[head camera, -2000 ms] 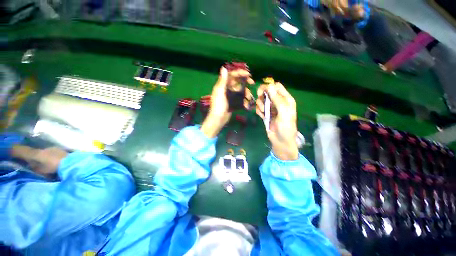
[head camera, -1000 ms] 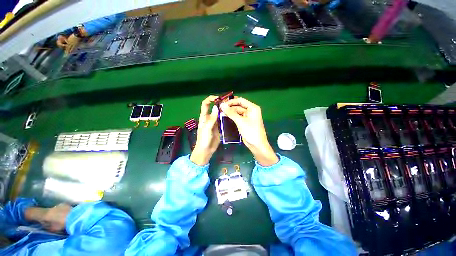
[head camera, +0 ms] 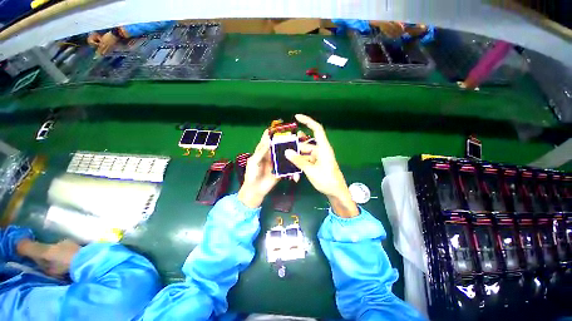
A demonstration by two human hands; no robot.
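A white-framed LCD display [head camera: 283, 164] lies in a phone housing with a red end [head camera: 283, 128], held up over the bench. My left hand [head camera: 258, 173] holds the housing by its left side. My right hand [head camera: 318, 164] is at its right side, with the thumb on the dark screen and the fingers around the edge. Black-and-red housings [head camera: 214, 182] lie to the left of my left hand, one partly hidden behind it. Another housing [head camera: 284, 197] lies below my hands. Two small displays with gold tails [head camera: 285, 241] lie nearer to me on a white piece.
A black tray of housings [head camera: 433, 207] is at right, with white sheet [head camera: 401, 213] along its left edge. A round white disc [head camera: 359, 192] is near it. Three displays [head camera: 200, 139] lie back left. A white grid sheet [head camera: 117, 167] and another person's arm [head camera: 94, 276] are at left.
The display now lies with its screen facing up against the housing between my hands. My right thumb has moved onto the screen. The camera view has shifted slightly.
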